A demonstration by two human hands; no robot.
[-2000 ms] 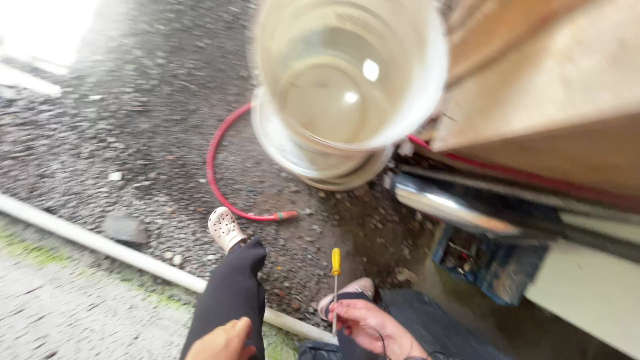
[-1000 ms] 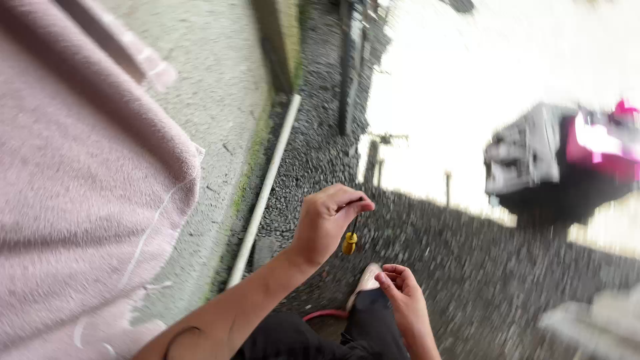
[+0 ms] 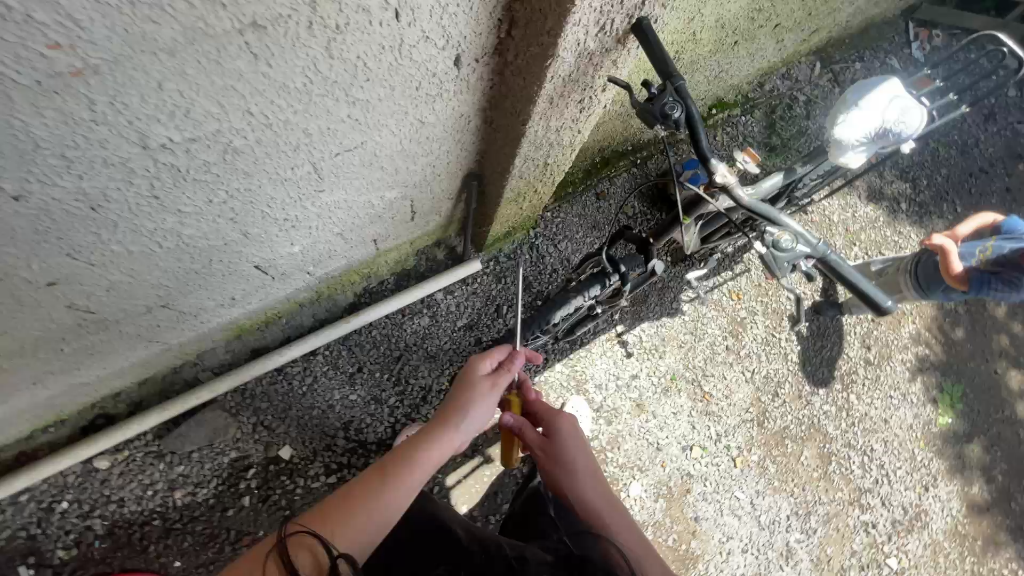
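A screwdriver with a yellow handle and a long thin metal shaft is in both my hands, its tip pointing up and away from me. My left hand pinches the shaft just above the handle. My right hand has its thumb and fingers around the upper part of the yellow handle. Beyond the tip lies dark gravel, close to the front wheel of a bicycle. Dark cords hang around my left wrist.
The bicycle stands along a rough concrete wall, a white plastic bag on its rear rack. A white pipe runs at the wall's foot. At the right, a person stands near the handlebar. A flat stone lies on the gravel.
The view has swung widely, bringing the bicycle in. My hands, apart one second ago, are now together on the screwdriver, whose shaft points away from me; its yellow handle hung below my left hand before.
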